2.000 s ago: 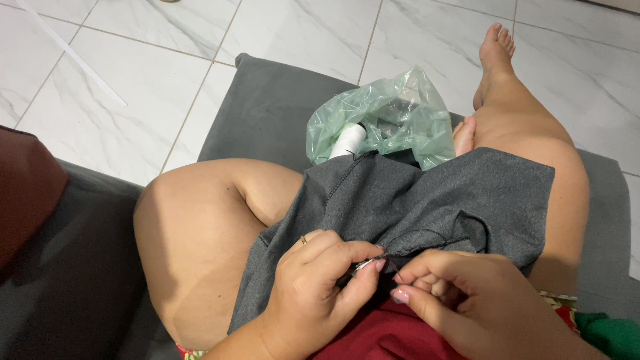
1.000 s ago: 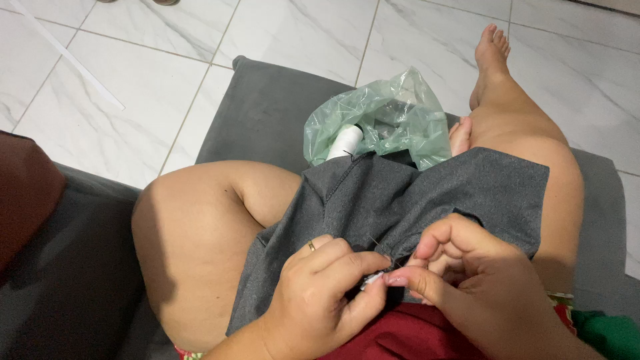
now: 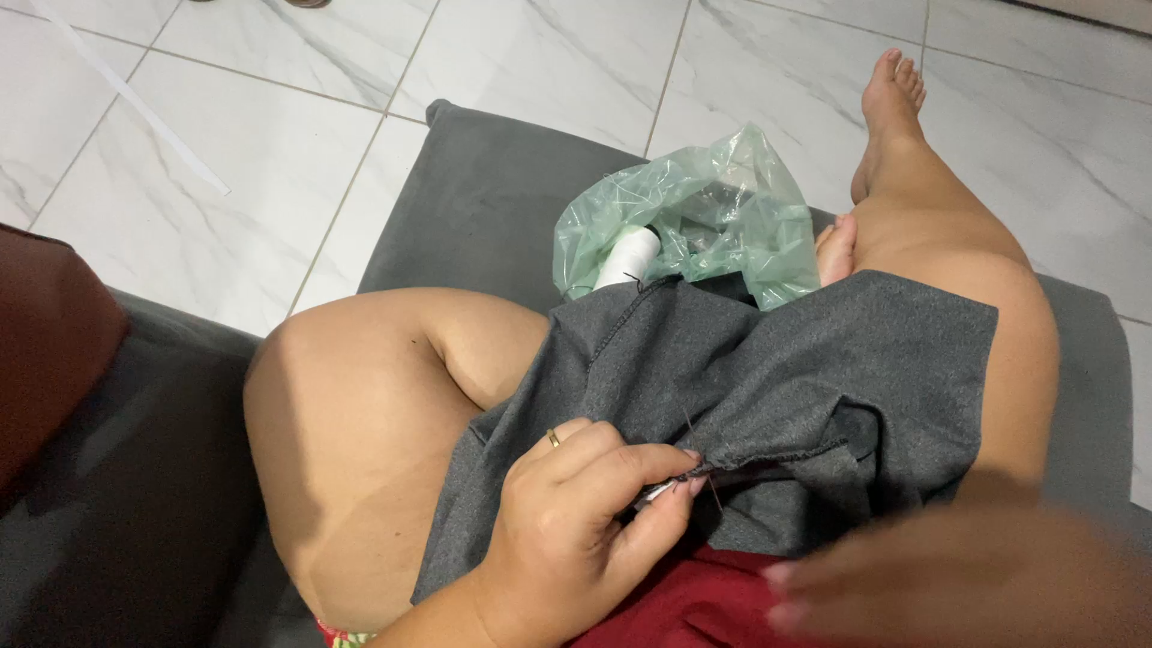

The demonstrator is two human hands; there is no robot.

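Grey fabric with a dark overlocked seam lies across my lap. My left hand, wearing a ring, pinches the seam edge between thumb and index finger. Something small and white shows under those fingertips; what it is cannot be told. A thin needle or thread sticks out beside the fingertips, with a fine dark strand above it. My right hand is a blur at the lower right, apart from the fabric; whether it holds anything is unclear.
Beyond the fabric, a green translucent plastic bag rests on the grey upholstered seat, with a white thread spool or tube in its opening. A white strip lies on the tiled floor. A reddish-brown cushion is at left.
My right hand has moved away from the seam, toward the lower right. My left hand keeps its pinch on the grey fabric.
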